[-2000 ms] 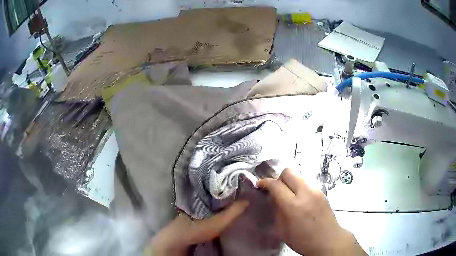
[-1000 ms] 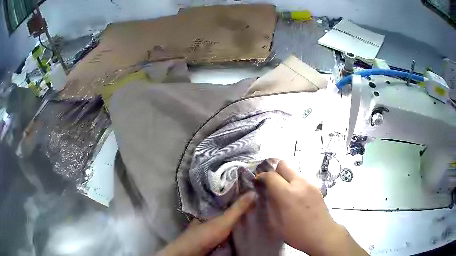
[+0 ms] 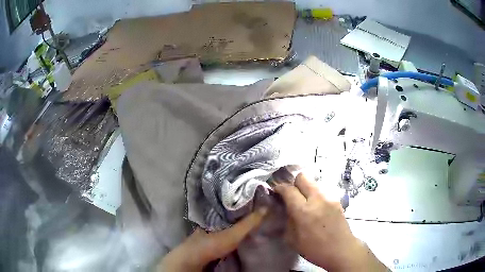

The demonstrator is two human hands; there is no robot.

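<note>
The grey-beige outer fabric (image 3: 159, 127) lies spread on the table, with a dark line along its curved edge. Inside that curve, the striped lining (image 3: 234, 154) is bunched and rolled, washed out by glare toward the machine. My left hand (image 3: 228, 236) presses the bunched cloth from the lower left, its fingertips partly hidden by cloth. My right hand (image 3: 316, 223) pinches a dark fold of the cloth, close to my left fingertips. A beige panel (image 3: 308, 78) sticks out behind the cloth, and an olive-yellow panel (image 3: 133, 87) shows at its upper left corner.
The white sewing machine (image 3: 441, 125) stands at the right, with a blue hose (image 3: 404, 76) over its head. Brown cardboard (image 3: 212, 37) and a white booklet (image 3: 376, 41) lie at the back. Dark cloth under clear plastic (image 3: 74, 143) lies at the left.
My hands stay at the same bunch of cloth, with small shifts of the fingers. The dark fold at my right fingertips has changed shape slightly.
</note>
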